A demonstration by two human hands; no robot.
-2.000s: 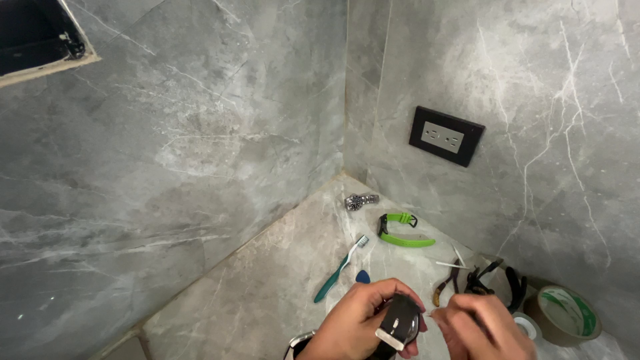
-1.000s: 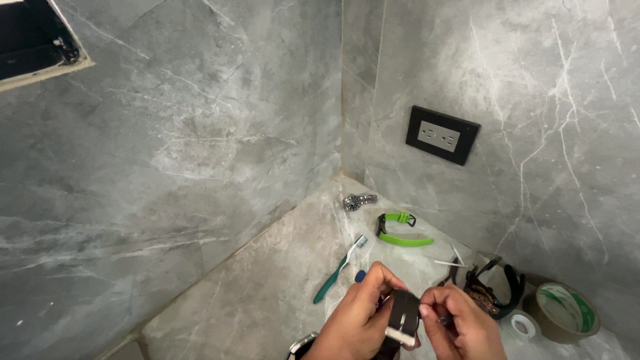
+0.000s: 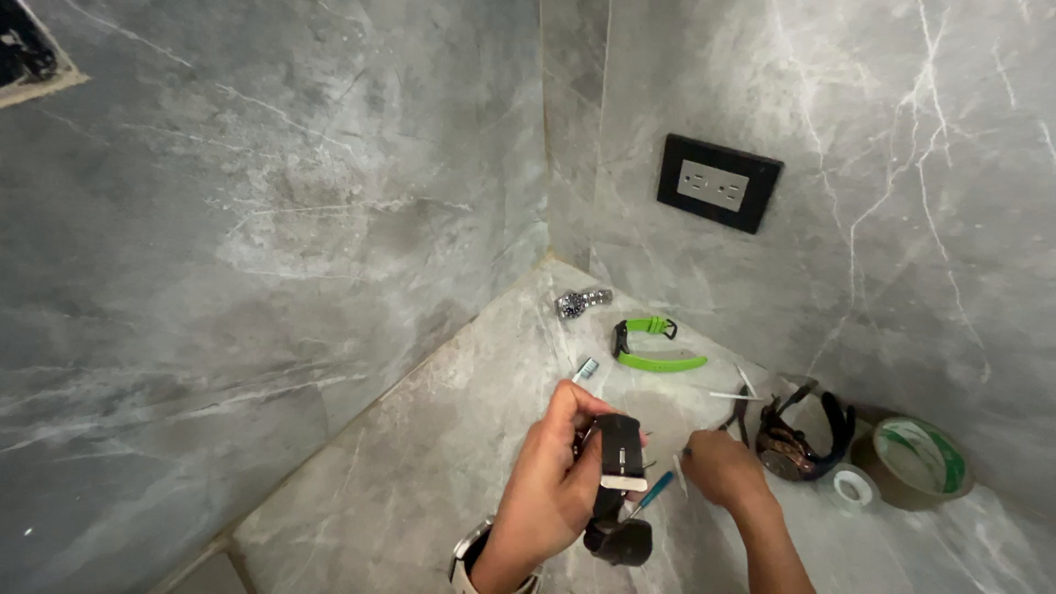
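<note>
My left hand (image 3: 549,470) grips a dark watch strap (image 3: 620,445) with a silver-coloured buckle (image 3: 624,483) at its near end. Down on the surface to the right, my right hand (image 3: 726,470) has its fingers bent, close to a thin white stick (image 3: 680,476); whether it holds anything is hidden. Between the hands lies a small blue-handled tool (image 3: 657,488), its thin shaft pointing at a dark object (image 3: 619,542) below the strap. The bristled head of a toothbrush (image 3: 586,369) shows just beyond my left fingers.
A metal-bracelet watch (image 3: 582,303) and a green-strapped watch (image 3: 660,363) lie near the corner. At right are dark-strapped watches (image 3: 792,454), white sticks (image 3: 734,395), a small white ring (image 3: 850,487) and a tape roll (image 3: 920,462). An outlet (image 3: 714,185) is on the wall.
My right hand has moved away from the strap, to the right and down to the surface. My left hand still holds the strap. The blue-handled tool now shows between the hands.
</note>
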